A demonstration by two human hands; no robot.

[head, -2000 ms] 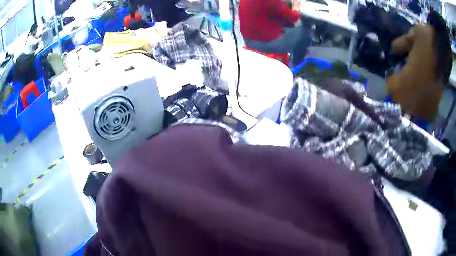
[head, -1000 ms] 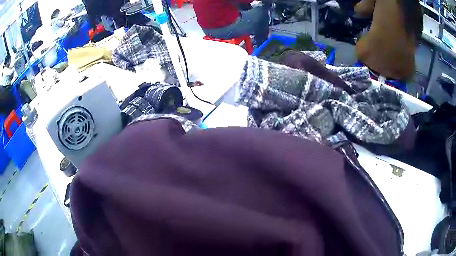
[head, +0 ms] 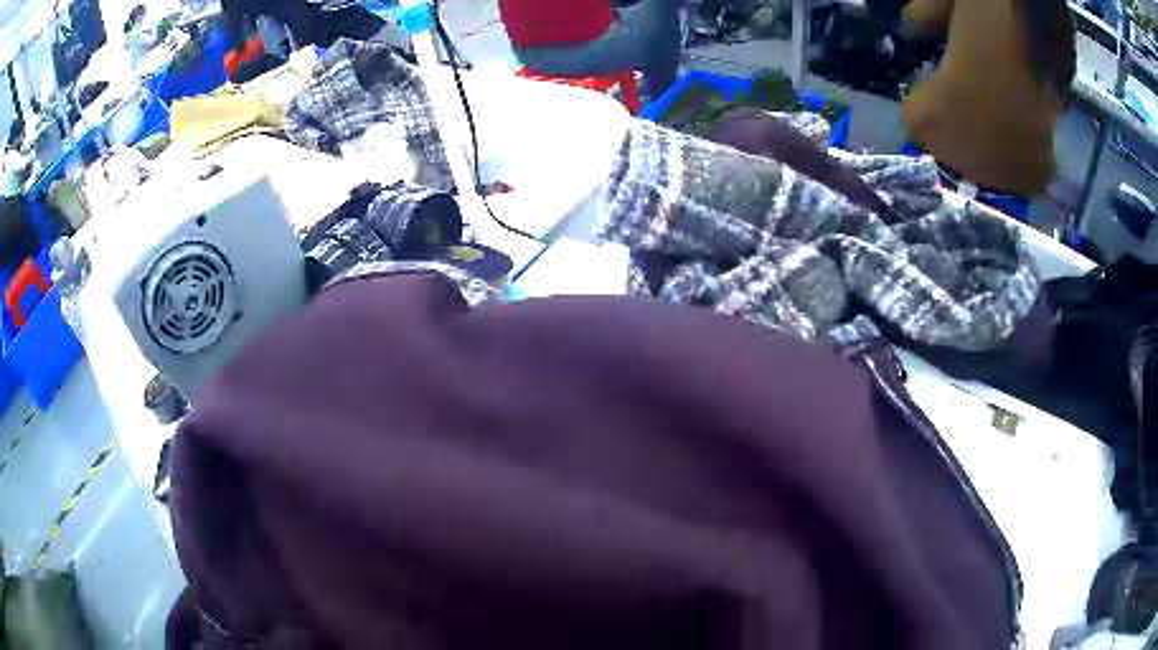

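The dark purple lining (head: 546, 470) fills the lower middle of the head view, raised in a large soft fold close to the camera. A zipper (head: 946, 444) runs as a thin dark line with light teeth along its right edge. A narrow bit of plaid shell (head: 425, 271) shows at its top edge. The lining hides most of the table under it. Neither my left hand nor my right hand is in the picture, and what holds the cloth up cannot be seen.
A grey-white box with a round fan grille (head: 186, 295) stands left. Dark plaid bundles (head: 381, 226) lie beside it. Plaid garments (head: 813, 229) are heaped behind right on the white table (head: 1054, 476). Two people, one in a red top (head: 559, 22), one in brown (head: 984, 102), are beyond.
The view has swung to the right, so the box, the garments and the people sit further left. The lining keeps its raised shape and its fold has shifted slightly left.
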